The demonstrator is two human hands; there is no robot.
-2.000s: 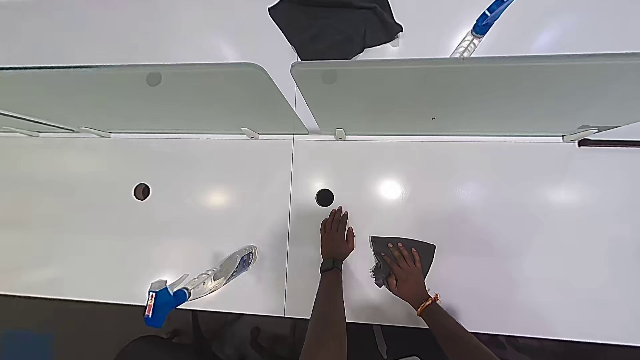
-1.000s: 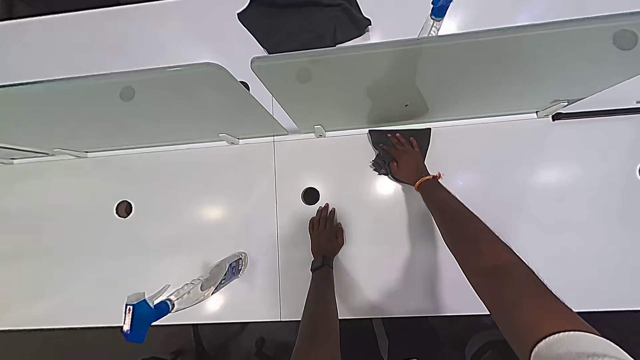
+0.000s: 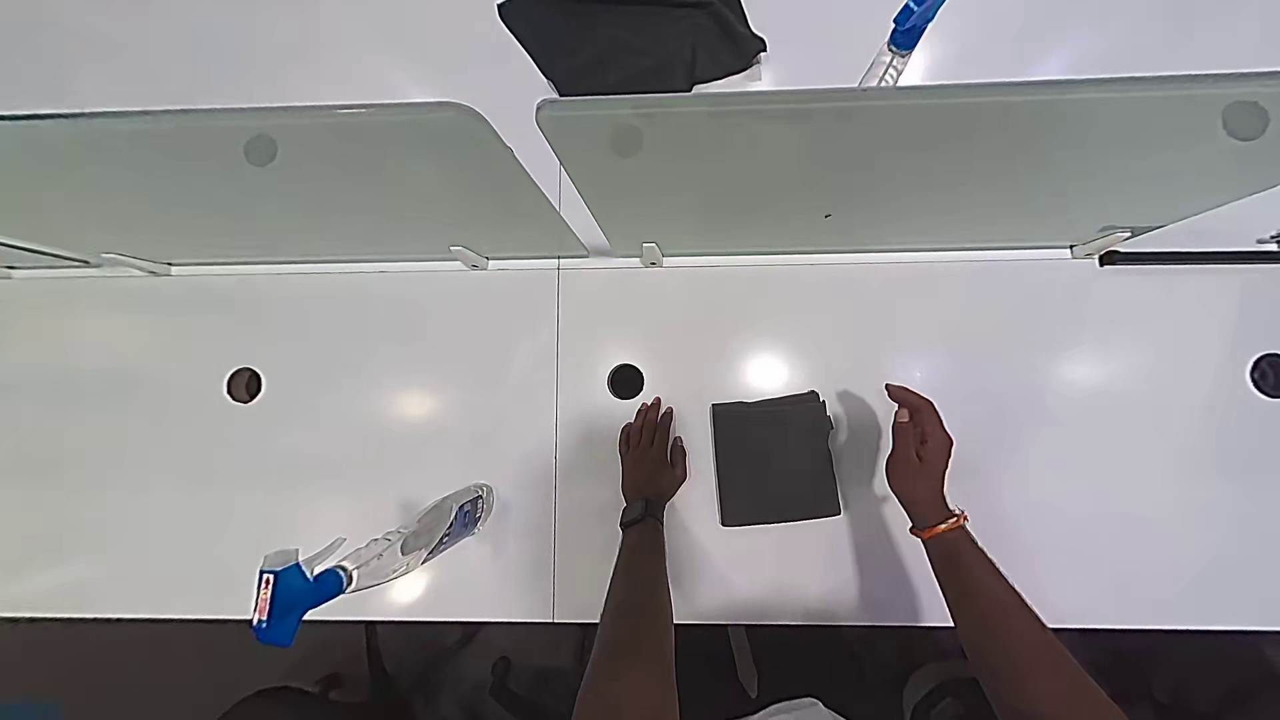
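Note:
A dark folded cloth [image 3: 777, 460] lies flat on the white desk [image 3: 450, 340] between my two hands, touching neither. My left hand [image 3: 652, 455], with a dark watch on its wrist, rests palm down just below a round dark cable hole [image 3: 626, 381], and nothing is in it. To the right of the cloth, my right hand [image 3: 918, 450] is raised over the desk with its fingers curved and apart from the thumb, holding nothing. A clear spray bottle with a blue trigger head [image 3: 370, 560] lies on its side at the left, its head over the front edge.
Frosted glass dividers [image 3: 900, 170] run along the back of the desk on small white brackets. Beyond them lie a dark cloth [image 3: 635, 45] and another blue-headed spray bottle [image 3: 905, 40]. More cable holes sit at the left [image 3: 244, 385] and right [image 3: 1267, 375].
My right hand has let go of the cloth. The cloth, under that hand at the divider's foot a second ago, now lies nearer the front, folded into a neat square. My left hand has stayed by the hole.

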